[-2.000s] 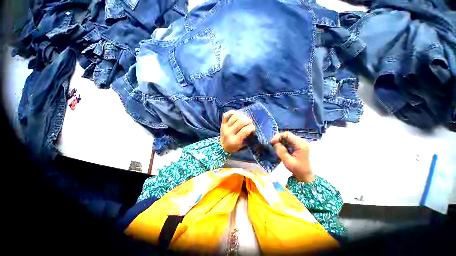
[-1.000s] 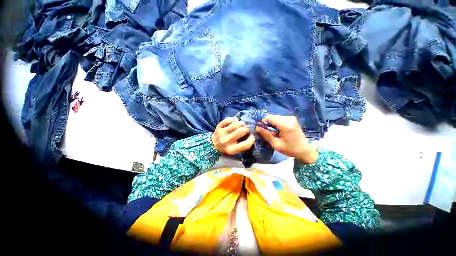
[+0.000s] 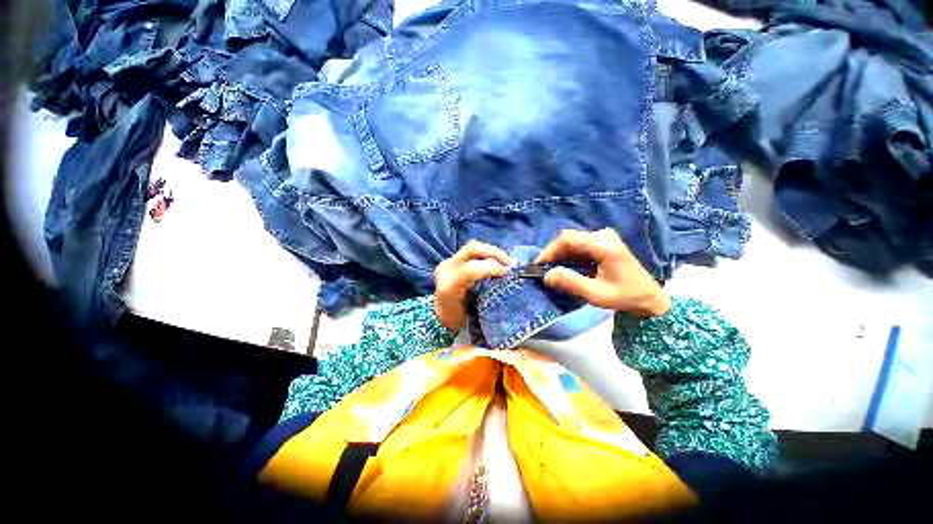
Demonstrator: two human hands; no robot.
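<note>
A blue denim garment [image 3: 552, 113] with a pale faded area and a stitched patch pocket [image 3: 414, 118] lies spread in front of me. My left hand [image 3: 465, 287] grips the cuff [image 3: 514, 310], which hangs down towards the apron with its stitched edge lowest. My right hand [image 3: 604, 274] is at the cuff's upper right, with a small dark tool [image 3: 534, 270], likely thread snips, between its fingers. The tool's tip meets the cloth near my left fingertips. Most of the tool is hidden by my fingers.
Crumpled denim heaps lie at the left [image 3: 97, 194] and right [image 3: 839, 143] of the white table [image 3: 220, 261]. Small red scraps [image 3: 159, 202] lie on the left. A bright-blue strip [image 3: 881, 379] is at the table's right. The table's near edge runs by the yellow apron [image 3: 409, 440].
The cuff has turned, and its flat stitched band now shows below both hands. My right hand has shifted slightly right and up since a second ago, and the dark tool shows at its fingertips.
</note>
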